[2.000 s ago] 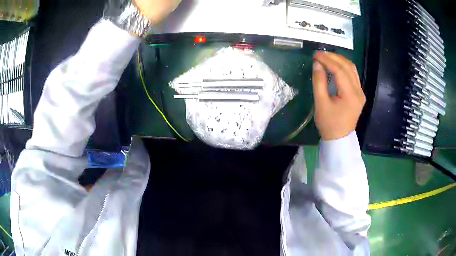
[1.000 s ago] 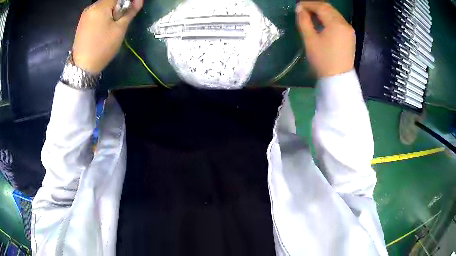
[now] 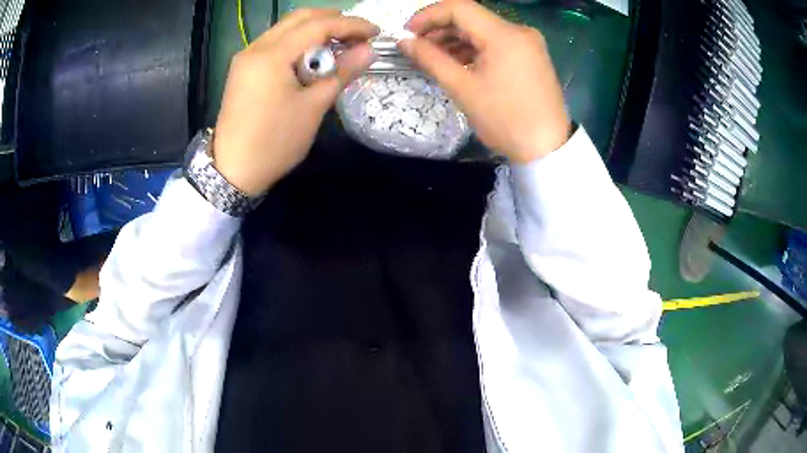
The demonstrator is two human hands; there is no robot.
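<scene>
My left hand (image 3: 274, 102) is curled around a silver metal tube (image 3: 317, 62), seen end-on. My right hand (image 3: 509, 84) has its thumb and forefinger close together, facing my left fingertips over the bag. Whether they pinch a small part is not clear against the white glare. The clear bag of small white parts (image 3: 407, 115) lies between and below my hands. Silver rod assemblies (image 3: 389, 60) lie across the bag, partly hidden by my fingers.
A black tray (image 3: 106, 88) is at the left, with a blue bin (image 3: 115, 202) of loose rods below it. A row of silver rods (image 3: 730, 106) lies in the right black tray (image 3: 659, 97). Part of another person's hand (image 3: 84, 285) shows at the lower left.
My left hand has come from the far side of the bench with a metal tube, then moved right to the bag. My right hand has moved left to meet it.
</scene>
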